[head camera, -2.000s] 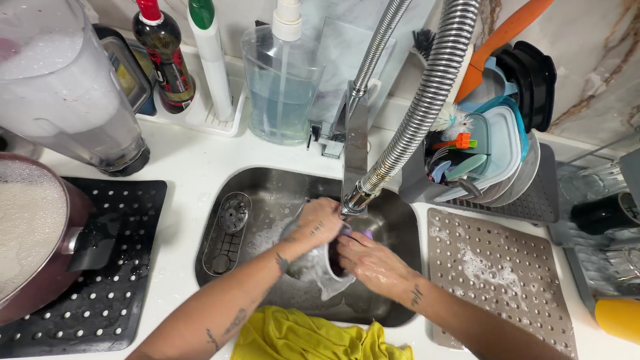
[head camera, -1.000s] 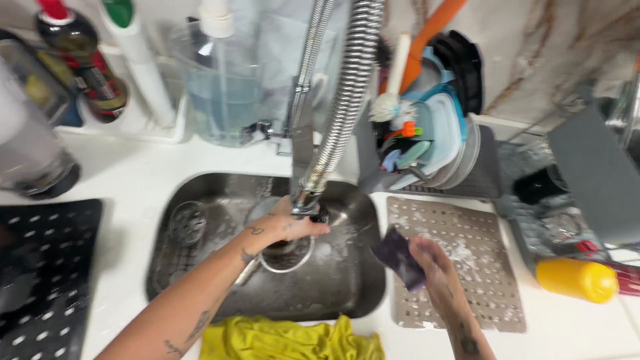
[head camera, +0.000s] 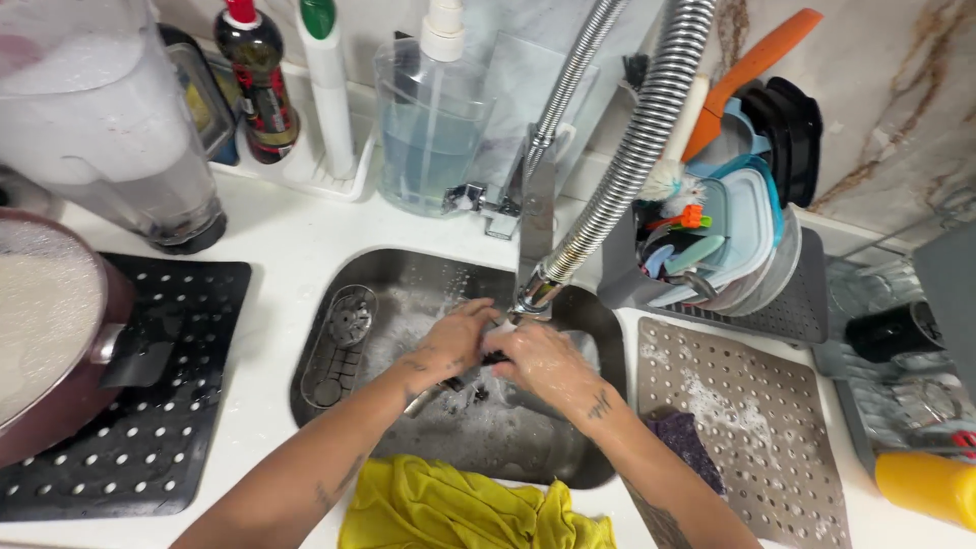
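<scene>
Over the stainless steel sink (head camera: pixel 488 450), my left hand (head camera: pixel 457 339) and my right hand (head camera: pixel 545 362) meet under the end of the spring-neck faucet (head camera: pixel 540 290). Between them is a small dark item, mostly hidden by the fingers; whether one hand or both grip it cannot be told. Water splashes beside the left hand. A clear or shiny vessel (head camera: pixel 583 351) lies in the sink behind my right hand, partly covered. A metal handle-like piece (head camera: pixel 423 398) shows below my left wrist. The dark purple scrubbing pad (head camera: pixel 690 446) rests on the beige perforated mat (head camera: pixel 762 427), by my right forearm.
A wire caddy (head camera: pixel 339 351) sits at the sink's left. The yellow cloth (head camera: pixel 457 507) drapes over the front edge. At left stand a foamy blender jar (head camera: pixel 99 114) and a pot (head camera: pixel 114 305) on a black mat (head camera: pixel 183 427). A dish rack (head camera: pixel 808 305) with plates and utensils stands at right.
The purple pad was in my right hand one second ago and now lies on the beige mat. My right hand has moved left, back over the sink beside my left hand.
</scene>
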